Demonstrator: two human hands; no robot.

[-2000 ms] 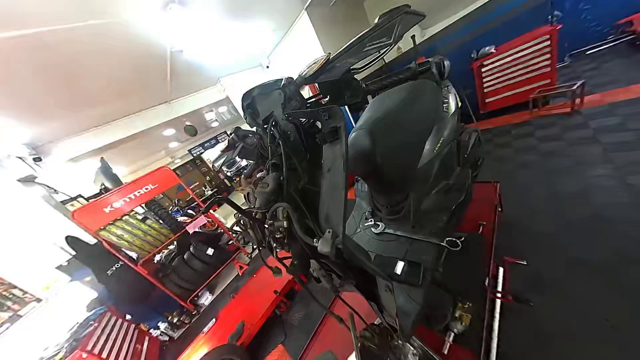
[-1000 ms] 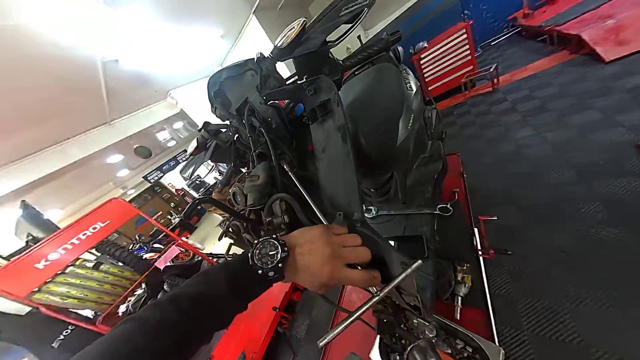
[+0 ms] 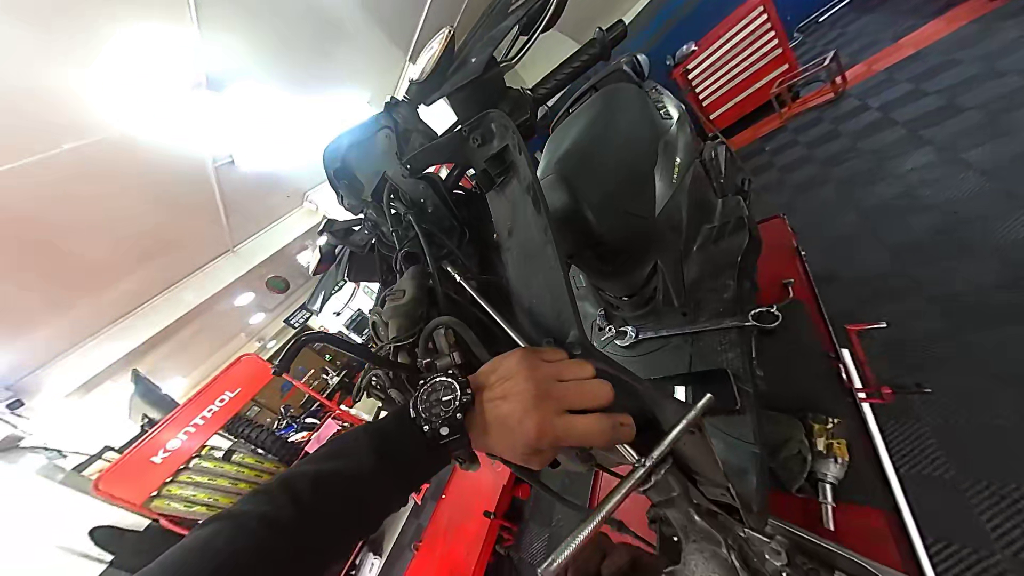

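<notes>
My left hand, wearing a black watch, is closed around the shaft of a metal T-handle wrench. The shaft's far end reaches into the exposed front of a black scooter. Its knurled crossbar lies below and right of my fingers. My thumb and the gripped part of the shaft are hidden. My right hand is not clearly visible; a dark brownish shape at the bottom edge is unclear. A combination wrench and a dark phone-like object rest on the scooter's footboard.
The scooter is on a red lift platform. An air tool lies on its right side, near a red crank-like handle. A red display rack is at lower left. A red tool cabinet stands at the back right.
My left hand and the T-handle wrench, absent from the oldest frame, came into view by one second ago. The hand remains on the shaft. The view has shifted closer to the scooter.
</notes>
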